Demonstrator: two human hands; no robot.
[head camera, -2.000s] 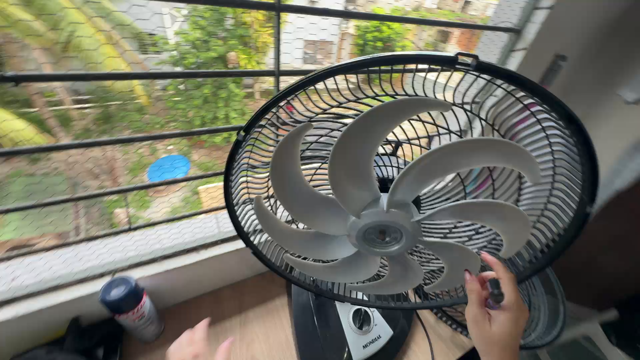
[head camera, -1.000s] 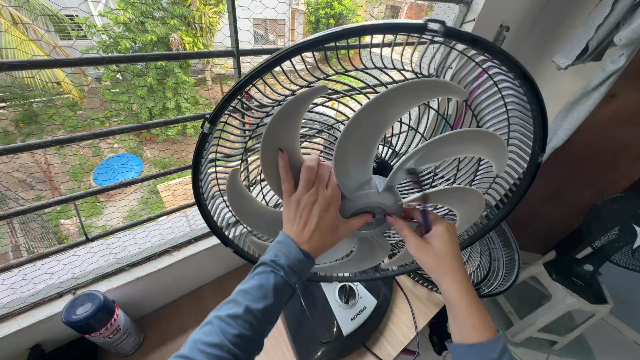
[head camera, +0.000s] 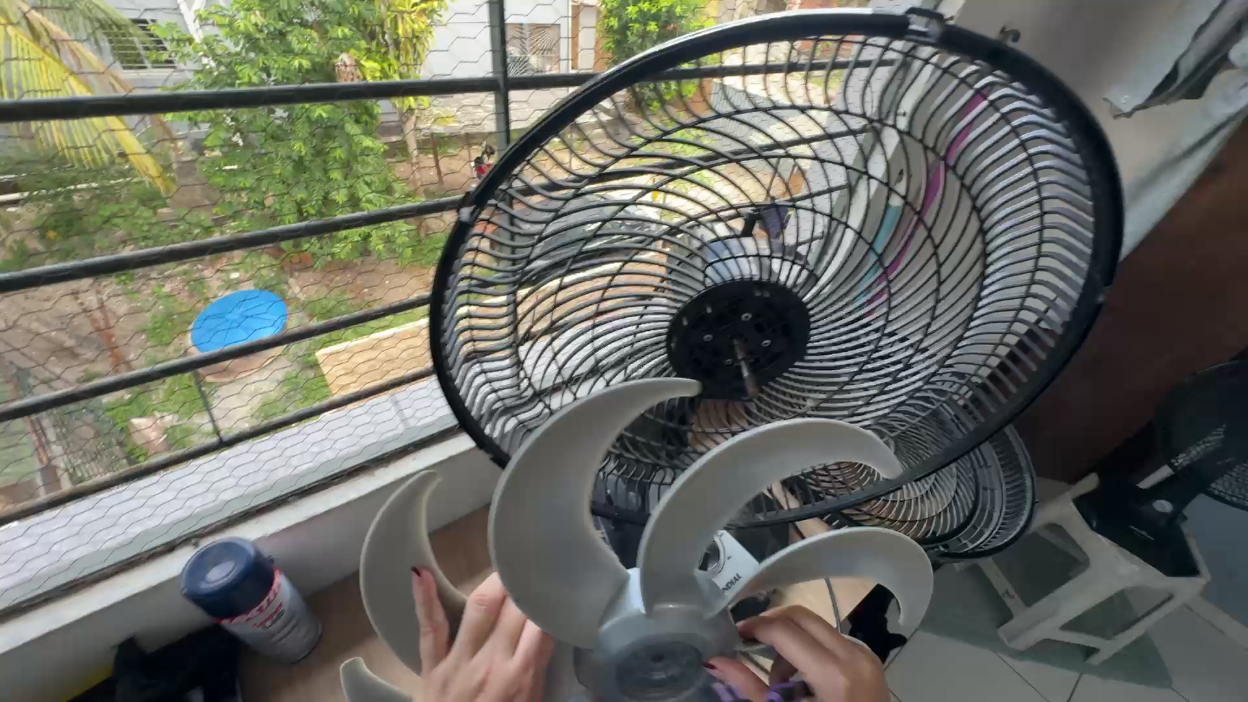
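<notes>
A grey plastic fan blade rotor (head camera: 556, 507) is held low in front of me, off the fan. My left hand (head camera: 483, 639) grips its blades on the left. Beside the hub, my right hand (head camera: 804, 653) holds the rotor's right side, with a small purple and black object partly hidden at its fingers. Behind the rotor stands the fan's black wire rear grille (head camera: 1033, 185), its metal motor shaft (head camera: 746, 369) bare at the centre. The fan's base with a control knob (head camera: 717, 558) is mostly hidden by the blades.
A spray can with a dark blue cap (head camera: 252, 597) stands on the wooden surface at left, beside the window ledge and black bars (head camera: 244, 253). Another round wire grille (head camera: 1009, 487) is behind the fan. At right, a white plastic stool (head camera: 1063, 604) bears black fan parts.
The blade rotor has come off the shaft and moved down towards me, with both hands on it. Two seconds ago it was on the fan, and my left hand was low and away from it.
</notes>
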